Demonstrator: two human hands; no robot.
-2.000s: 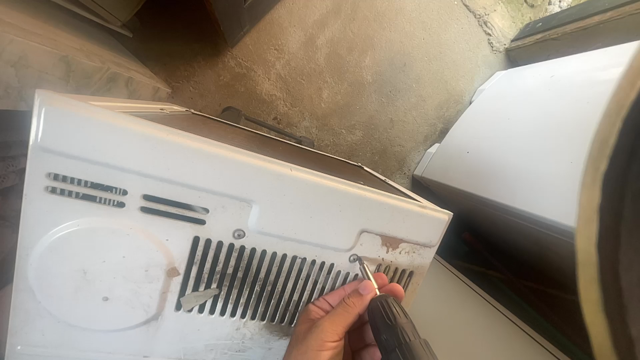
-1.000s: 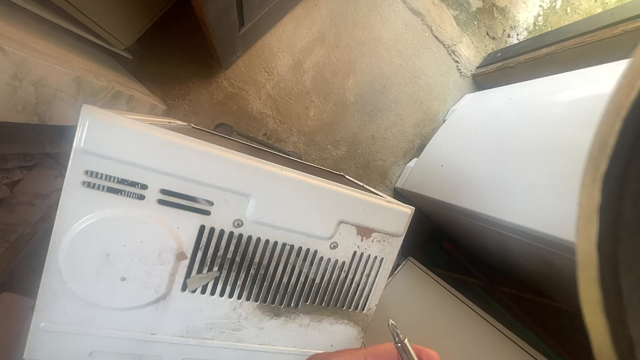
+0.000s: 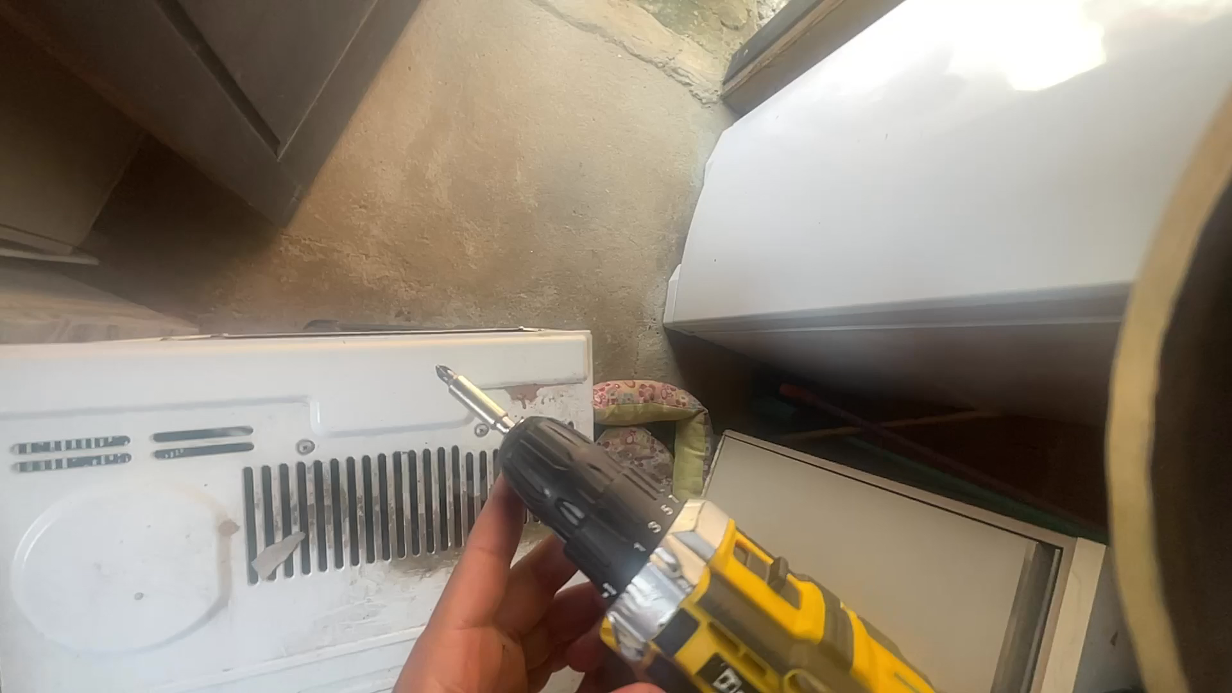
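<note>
A yellow and black cordless drill [image 3: 760,616] reaches in from the bottom right, pointing up and left. A Phillips bit [image 3: 472,395] sits in its black chuck [image 3: 577,481]. My left hand [image 3: 491,597] is at the lower middle, its fingers curled around the underside of the chuck and the drill's front. The drill's handle is out of frame, and my right hand is not seen. Behind the bit lies a white metal appliance panel [image 3: 385,385] with vent slots and rust stains. One screw [image 3: 305,447] is left of the bit, another [image 3: 481,430] just beside the chuck.
A large white appliance [image 3: 905,183] stands at the upper right. Below it are a pale framed panel [image 3: 866,539] and a patterned fabric cushion [image 3: 688,433]. Dark furniture [image 3: 279,87] is at the upper left on the rough concrete floor [image 3: 520,173]. A dark round edge crosses the far right.
Two seconds ago the bit was at the right screw, with my fingers by it; now drill and bit are off the panel. My left hand has moved to the chuck. The view has shifted.
</note>
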